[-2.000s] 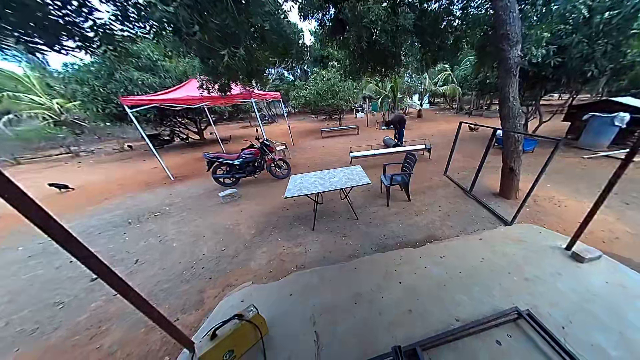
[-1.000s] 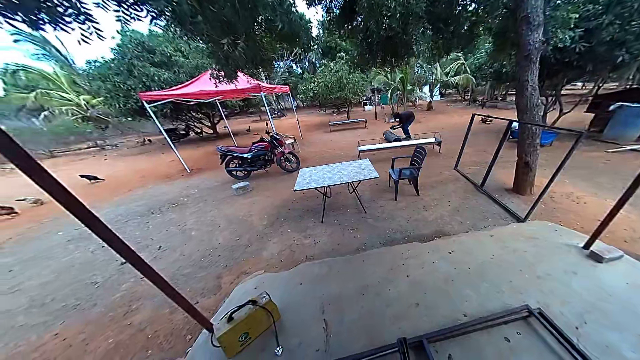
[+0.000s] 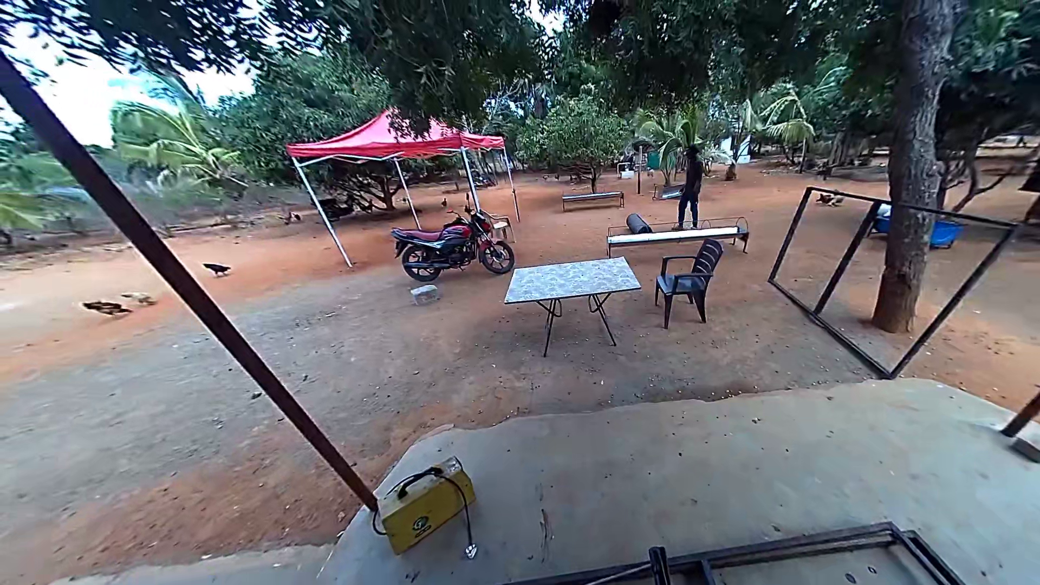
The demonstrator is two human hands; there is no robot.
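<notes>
Neither my left hand nor my right hand shows in the head view. At the bottom, a dark metal frame [image 3: 800, 549] lies on the concrete slab [image 3: 674, 463]. A yellow portable machine [image 3: 429, 505] with a black handle and a cable stands at the slab's left edge, beside the foot of a slanting rusty metal post [image 3: 236, 341]. The cable's plug rests on the concrete. Past the slab, a folding table [image 3: 573, 279] with a patterned top stands on the dirt, and a dark plastic chair [image 3: 689, 281] is just right of it.
A red motorcycle [image 3: 452, 247] is parked near a red canopy [image 3: 382, 140]. Behind the chair, a person [image 3: 691, 188] stands by a long low metal rack [image 3: 678, 236]. An upright metal frame [image 3: 835, 258] is beside a tree trunk [image 3: 912, 179]. Several birds are on the dirt at left.
The distant person was bent over one second ago and now stands upright. The view has turned a little to the left.
</notes>
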